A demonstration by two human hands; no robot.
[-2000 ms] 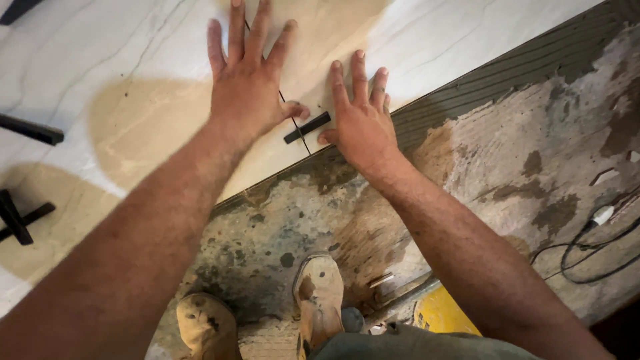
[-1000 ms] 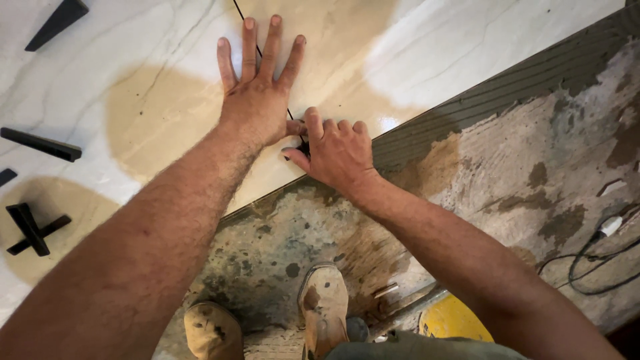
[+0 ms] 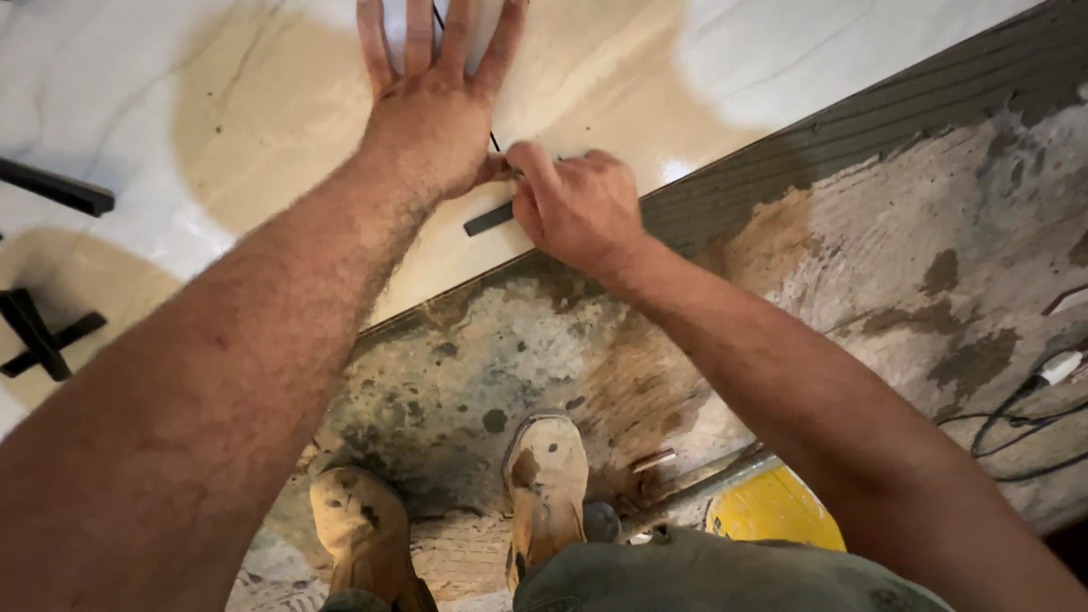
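Large marble-look floor tiles (image 3: pixel 595 93) with veins fill the upper part of the head view, with a thin dark joint running between two of them. My left hand (image 3: pixel 438 110) presses flat over that joint, fingers spread, its thumb reaching toward the right hand. My right hand (image 3: pixel 582 200) is curled near the tile edge, fingertips bent around the black tile-leveling wedge (image 3: pixel 490 219), whose one end sticks out to the left. How firmly the fingers hold it is hidden. More black wedges lie on the tile at the left, one alone (image 3: pixel 59 187) and two crossed (image 3: pixel 38 336).
Ridged grey thinset mortar (image 3: pixel 850 127) borders the tile edge. Below lies a rough, stained subfloor (image 3: pixel 527 340) with my work boots (image 3: pixel 548 467) on it. A yellow object (image 3: pixel 773 510), perhaps a bucket, is near my leg. A black cord with a white plug (image 3: pixel 1061 367) lies at the right.
Two seconds ago the right hand lay flat with spread fingers beside the wedge on the joint; now it is curled at the wedge. The left hand stays flat on the tile.
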